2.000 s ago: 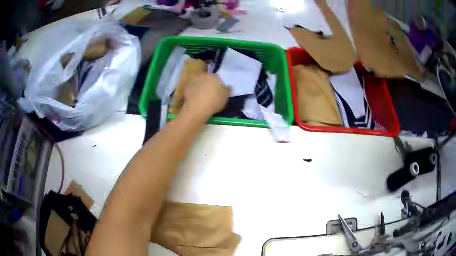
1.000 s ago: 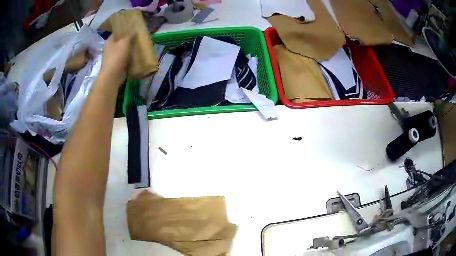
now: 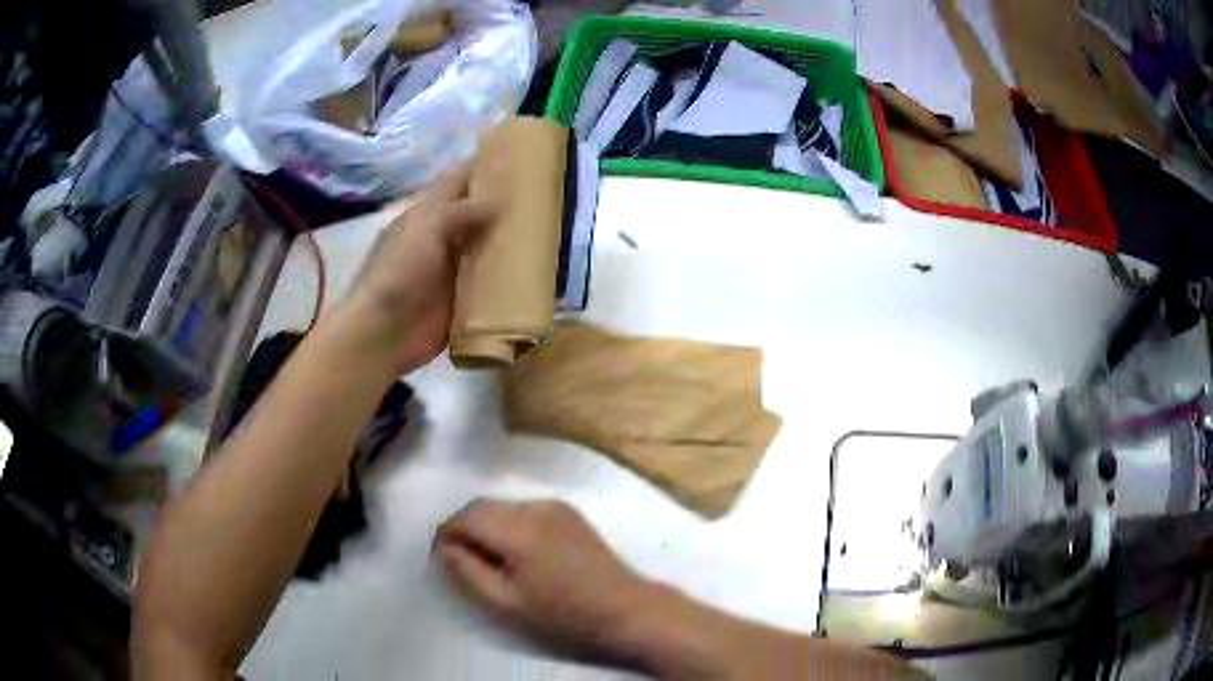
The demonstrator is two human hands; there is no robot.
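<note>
My left hand (image 3: pixel 415 273) grips a rolled or folded tan fabric bundle (image 3: pixel 512 233) from its left side and holds it above the table. A flat tan fabric piece (image 3: pixel 652 399) lies on the white table, just right of and below the bundle. My right hand (image 3: pixel 539 572) is low in the view, left of the sewing machine, its fingers curled and nothing visible in it. Behind the bundle, a black-and-pale strip (image 3: pixel 581 226) is partly hidden.
A green basket (image 3: pixel 745 180) holds pale and dark pieces. A red basket (image 3: pixel 998 226) stands right of it. A white plastic bag (image 3: pixel 466 133) is at the upper left. The sewing machine head (image 3: pixel 991 479) is at the right. A black bundle (image 3: pixel 333 512) lies at the left.
The tan bundle, first in the green basket, then lifted over its left side, is now nearer me above the table. My right hand has come into view. The whole view has shifted, showing the machine head.
</note>
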